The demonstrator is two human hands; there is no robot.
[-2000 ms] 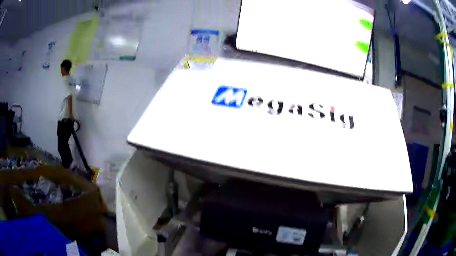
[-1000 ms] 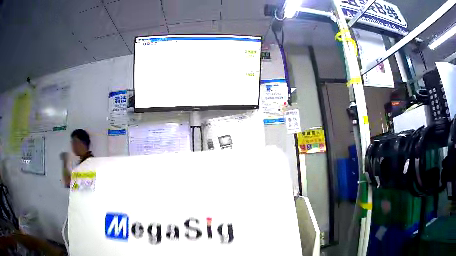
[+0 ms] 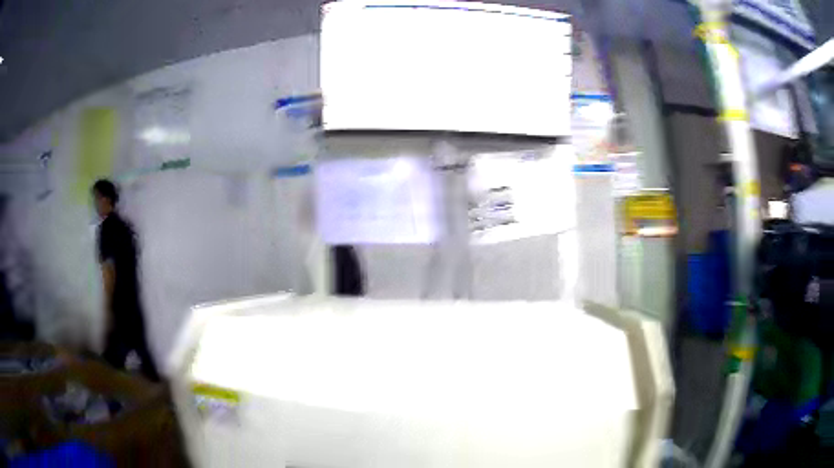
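The cream-white test box [image 3: 411, 366] fills the lower middle of the blurred head view. Its top surface shows, with a yellow warning label [image 3: 216, 395] at the front left. The inside of the box is not visible. The monitor [image 3: 446, 71] is above it with a bright white screen; no text can be read. Neither of my hands is in the picture.
A person in dark clothes [image 3: 121, 274] is at the left by the white wall. A brown carton [image 3: 137, 407] of bagged parts and a blue bin [image 3: 64, 455] are at the lower left. A white post with yellow bands [image 3: 745, 238] stands at the right.
The lid, raised two seconds ago with the black fixture showing beneath it, now appears lowered. The view has shifted since one second ago, and the monitor sits higher and further right.
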